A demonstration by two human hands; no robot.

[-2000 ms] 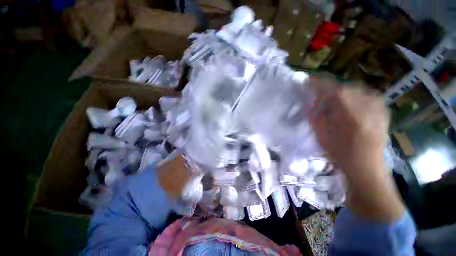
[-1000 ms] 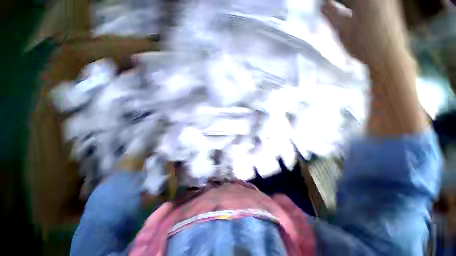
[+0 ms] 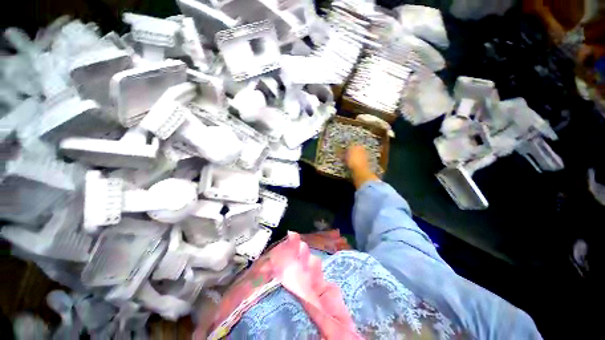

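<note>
My right hand (image 3: 359, 165) reaches into a small open carton (image 3: 320, 161) of tiny light-coloured hardware (image 3: 337, 139). Its fingertips are down among the pieces, so I cannot tell whether they grip any. A large heap of white plastic parts (image 3: 147, 89) lies left of the carton. Some parts are rectangular open frames (image 3: 249, 50); one has a ribbed end, a neck and a rounded end (image 3: 171, 198). I cannot make out my left hand in this view.
Flat white pieces stand in stacked rows (image 3: 377, 81) behind the small carton, with whitish rounded pieces (image 3: 426, 96) beside them. A smaller pile of white parts (image 3: 474, 139) lies on the dark surface at the right. Part of a person's arm shows at the top right edge.
The view has turned to the right. My right hand has gone from above the heap into the small carton. My left arm, seen earlier at the heap's near left, no longer shows.
</note>
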